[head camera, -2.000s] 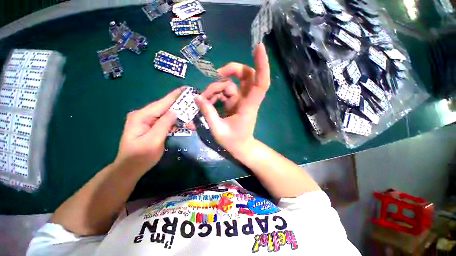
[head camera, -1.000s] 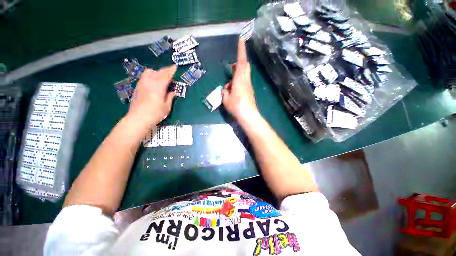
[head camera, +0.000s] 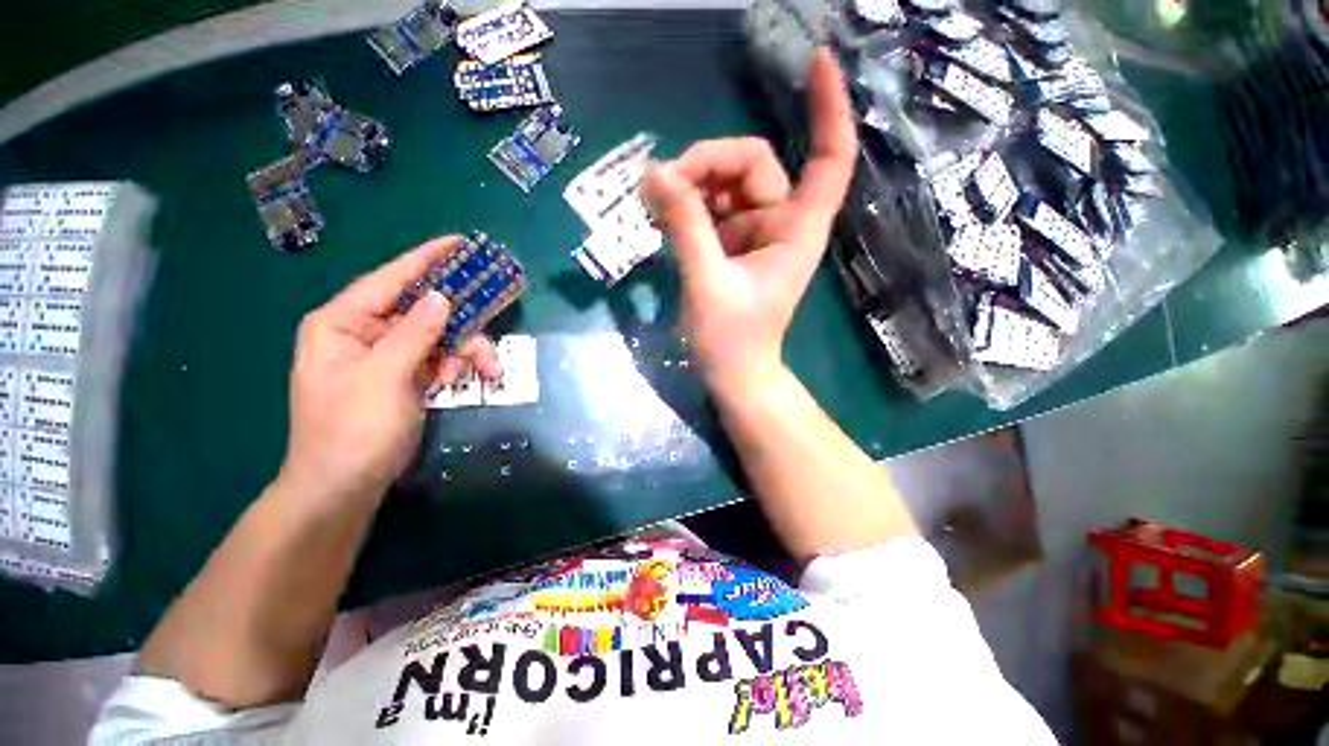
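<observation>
My left hand (head camera: 365, 364) holds a blue circuit board (head camera: 474, 286) by its lower left edge, its blue face with rows of pale marks showing. My right hand (head camera: 758, 248) is raised to the right, index finger pointing up beside the bag, other fingers curled. Two white-faced boards (head camera: 620, 241) overlap at its thumb tip; whether the hand grips them or they lie on the bench is unclear. I cannot tell if a sticker is on the index fingertip. A sticker sheet (head camera: 510, 373) lies below my hands, with a few white stickers at left and bare shiny liner at right.
Loose circuit boards (head camera: 534, 147) lie beyond my hands. A sticker sheet stack (head camera: 59, 379) is at far left. A large clear bag (head camera: 1020, 219) of stickered boards is at right. A red plastic stool (head camera: 1178, 583) stands on the floor at right.
My left hand has come back from the loose boards with a blue board in it. My right hand has moved slightly right. Two overlapping white-faced boards now show beside its thumb.
</observation>
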